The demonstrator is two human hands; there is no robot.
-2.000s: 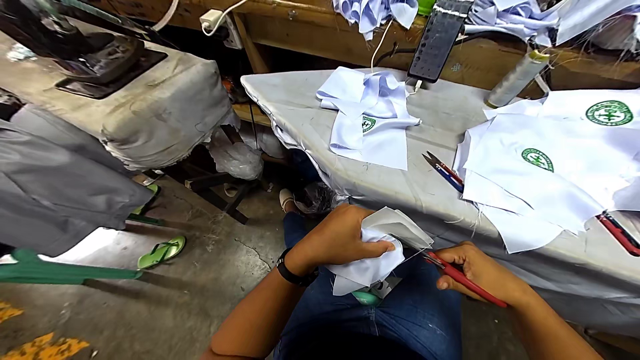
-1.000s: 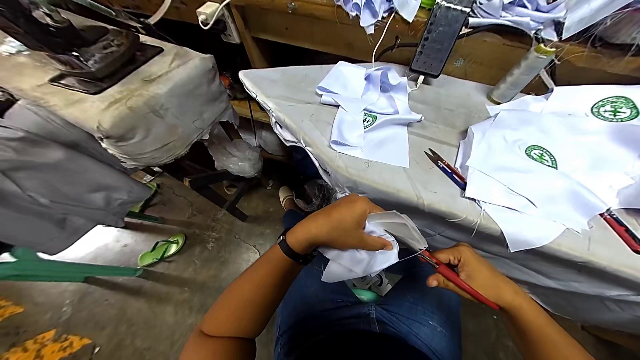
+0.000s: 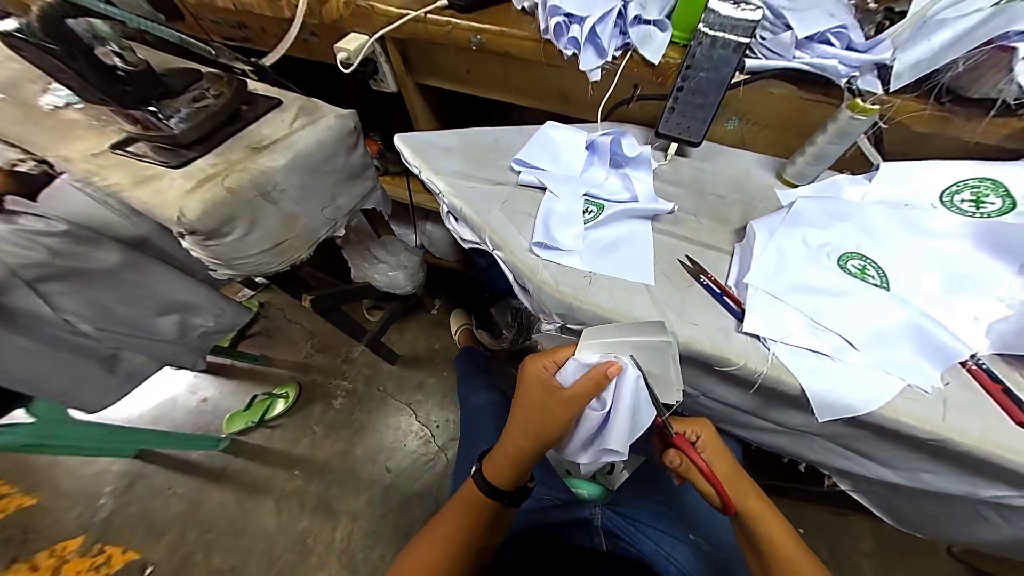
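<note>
My left hand grips a piece of white cloth together with a stiff whitish backing sheet, over my lap. In my right hand is a pair of red-handled scissors; their blades lie against the right side of the cloth, at the backing. White cloth pieces with a green printed emblem are piled on the covered board at the right. Another folded white piece rests near the board's middle. Thread snips lie beside the pile.
The cloth-covered board spans the area before me. On it or at its back edge are a black power strip and a thread cone. An iron stands on a padded table at left. Red-handled scissors lie at far right.
The cloth and backing in my left hand have turned, with the backing now more spread to view. The scissors have swung from pointing left to pointing up along the cloth.
</note>
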